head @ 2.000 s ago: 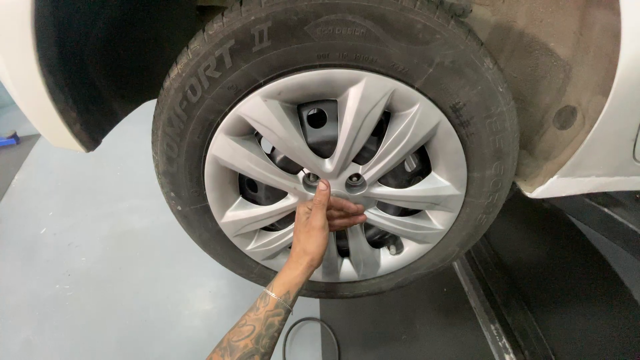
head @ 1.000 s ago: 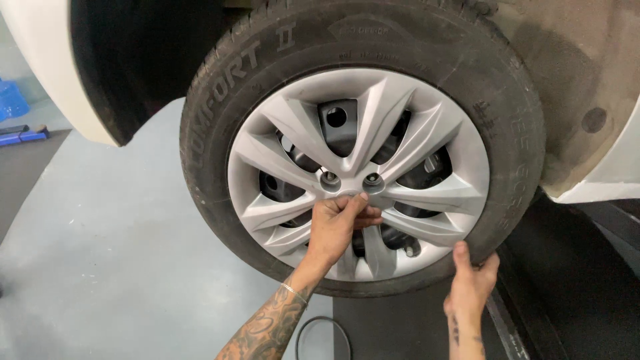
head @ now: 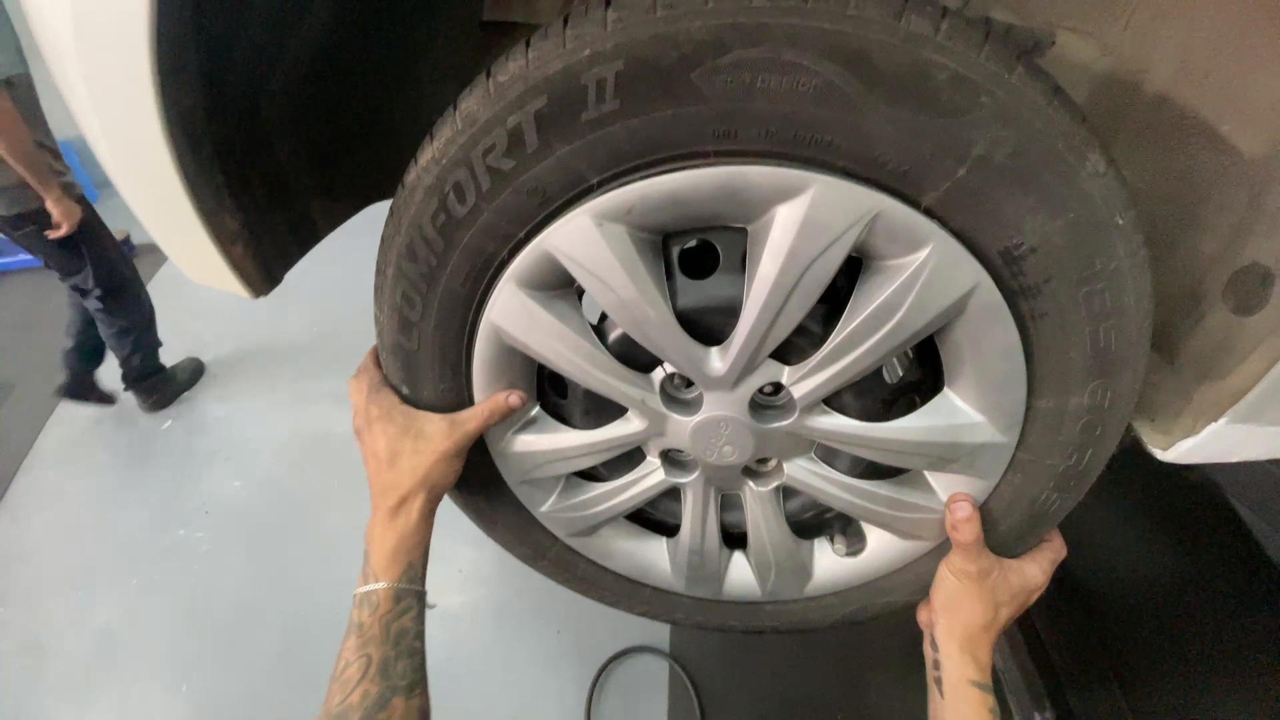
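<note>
A car wheel with a black tire [head: 770, 110] and a silver plastic hubcap [head: 720, 435] fills the middle of the head view. Dark steel rim and bolts show through the hubcap's gaps. My left hand [head: 415, 435] grips the tire's left side, thumb on the hubcap's edge. At the lower right, my right hand [head: 985, 580] holds the tire, its thumb on the hubcap's rim. A valve stem [head: 848, 540] shows near the hubcap's lower right edge. The fingers behind the tire are partly hidden.
The white fender [head: 130, 130] and dark wheel-arch liner [head: 290, 110] lie at upper left. Another person [head: 80, 240] is on the grey floor [head: 220, 540] at far left. A black cable or hose loop [head: 645, 655] lies below the wheel. A dark structure [head: 1180, 600] stands at lower right.
My left hand has moved from the hubcap's centre to the tire's left side. My right hand came into view at the lower right and remains there. Another person has appeared at left.
</note>
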